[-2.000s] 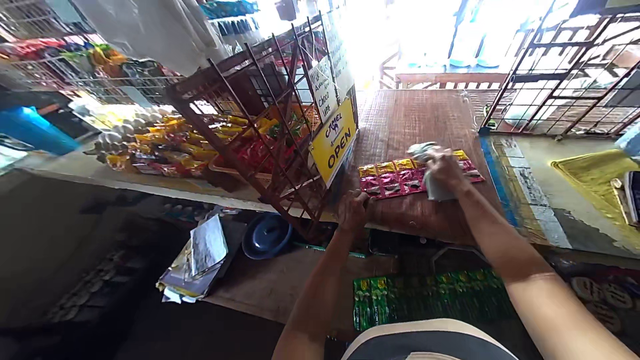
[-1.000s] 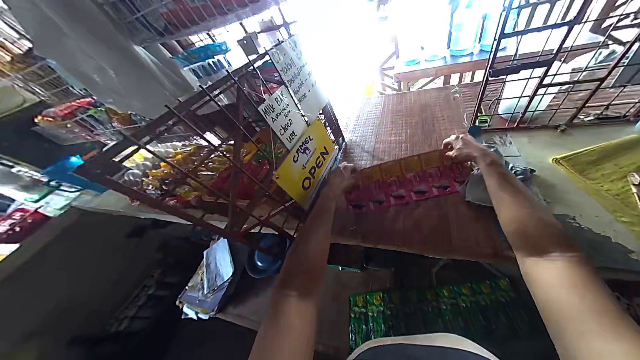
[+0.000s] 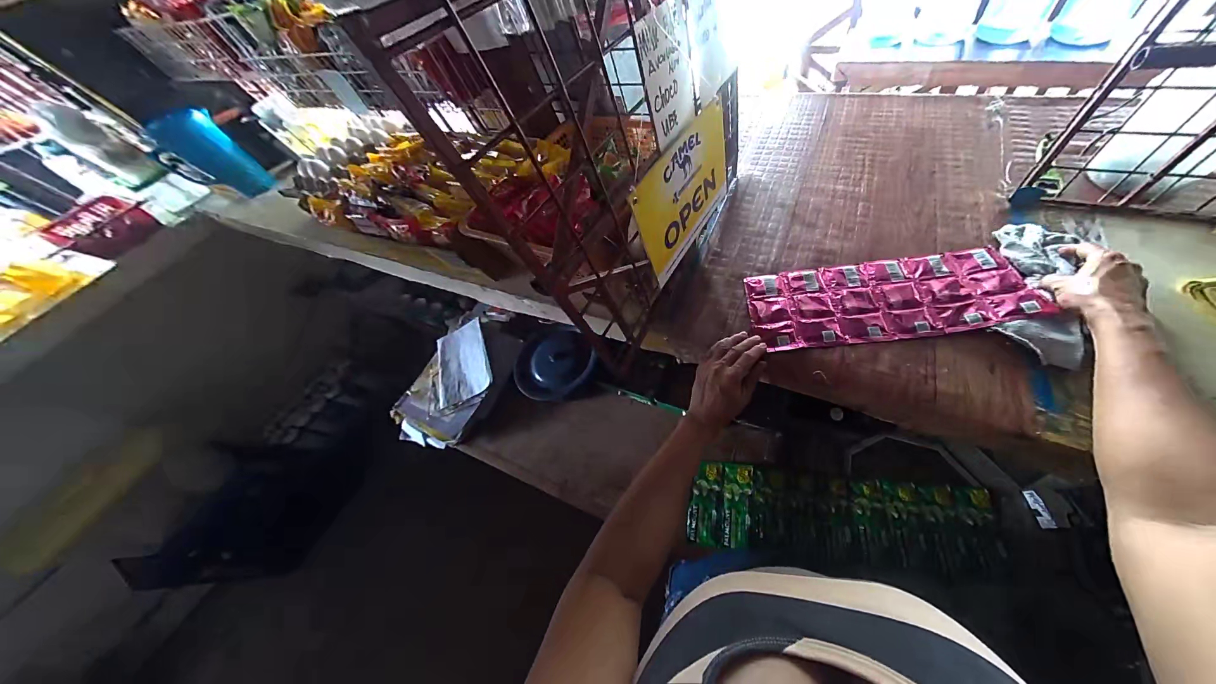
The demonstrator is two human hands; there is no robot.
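Observation:
A sheet of joined pink foil sachets (image 3: pixel 883 299) lies flat on the brown wooden counter (image 3: pixel 855 171), small barcode patches facing up. My left hand (image 3: pixel 727 375) rests at the counter's front edge, its fingertips at the sheet's lower left corner; whether they pinch it is unclear. At the sheet's right end, my right hand (image 3: pixel 1102 277) is on a crumpled grey cloth (image 3: pixel 1050 340), fingers bent over it and the sachets' edge. Part of the cloth lies beneath the sheet's right end.
A metal grille with a yellow sign (image 3: pixel 678 190) stands left of the sheet. Behind it are snack packs (image 3: pixel 418 185) and eggs (image 3: pixel 332 157). Below the counter are a dark blue bowl (image 3: pixel 556 365), papers (image 3: pixel 461 370) and green sachet strips (image 3: pixel 836 508). Another grille (image 3: pixel 1140 133) stands at right.
The sachet sheet has been turned over: its printed yellow-and-pink side showed before, now the plain pink side with barcodes. My right hand has moved from the sheet's top edge to the cloth.

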